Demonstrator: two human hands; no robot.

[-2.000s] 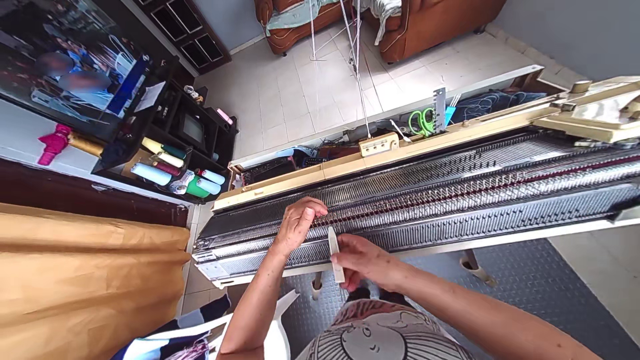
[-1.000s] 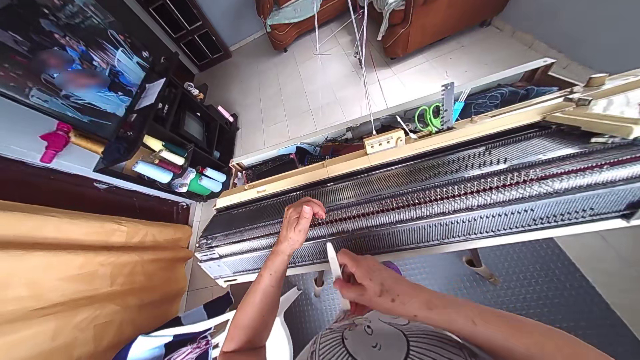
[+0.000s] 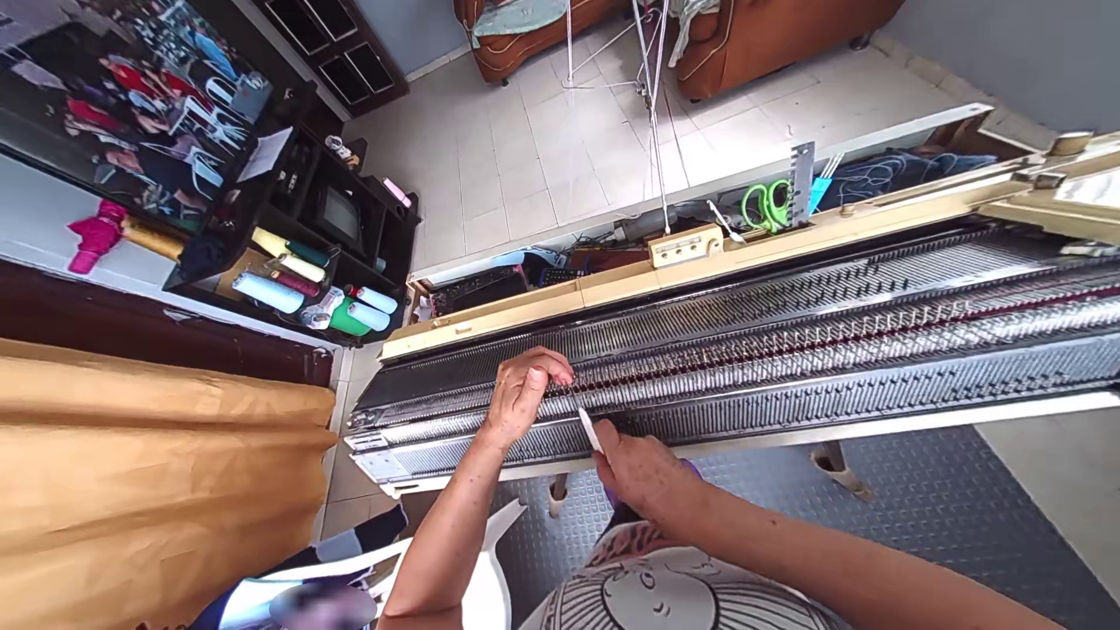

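A knitting machine (image 3: 700,417) with two long needle beds runs across the view, and dark red knitting (image 3: 744,350) lies between the beds. Near the left end of the knitting, my left hand (image 3: 523,394) rests over the beds with curled fingers; whether it pinches a stitch or yarn cannot be told. My right hand (image 3: 643,472) grips a white flat-handled tool (image 3: 590,430) just in front of the beds. The tool's tip points up at the needles, close to the left fingertips. The tool's far end is hidden in my right hand.
Behind the beds, a tray holds green-handled scissors (image 3: 766,206) and a metal toothed ruler (image 3: 801,184). A cream yarn-guide block (image 3: 686,248) sits on the rail. Yarn cones (image 3: 269,292) stand on a black shelf at left. A white plastic chair (image 3: 486,582) is below my left arm.
My right hand and the white tool have shifted slightly against the front bed. My left hand stays in nearly the same place.
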